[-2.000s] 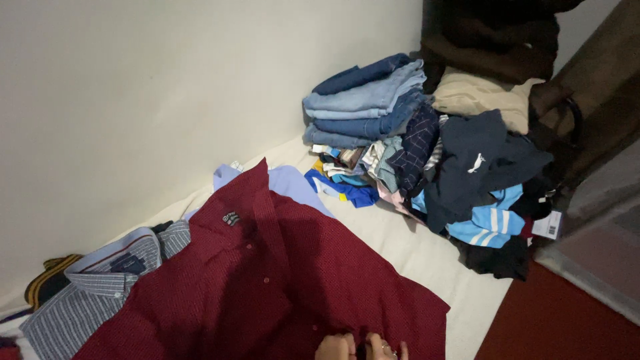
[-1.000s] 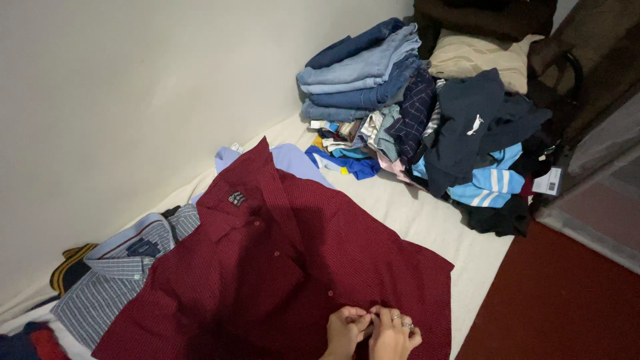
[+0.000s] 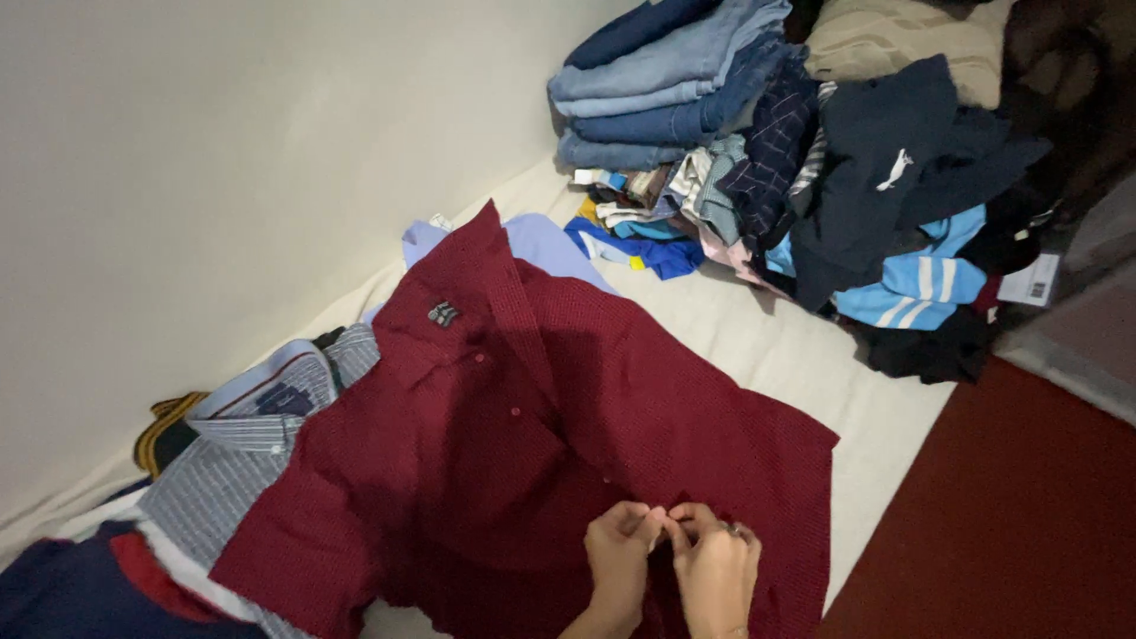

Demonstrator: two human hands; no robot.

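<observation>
A dark red button shirt (image 3: 568, 382) lies spread over a bed, its collar toward the wall and its front partly open, with small red buttons showing. Near the shirt's lower front edge, my left hand (image 3: 621, 559) pinches the fabric between thumb and fingers. My right hand (image 3: 714, 559), with a ring on one finger, pinches the same place, fingertips nearly touching the left ones. The button or hole between the fingertips is hidden.
Folded jeans (image 3: 674, 89) top a heap of clothes by the wall, beside a dark navy shirt (image 3: 887, 169). A striped grey shirt (image 3: 222, 479) and a navy garment (image 3: 80, 586) lie left. Light blue cloth (image 3: 550, 244) shows behind the red shirt. The white sheet (image 3: 887, 435) ends above a red floor (image 3: 1003, 532).
Both hands, partly out of view two seconds ago, now show more fully at the shirt's front edge. They still pinch the fabric there.
</observation>
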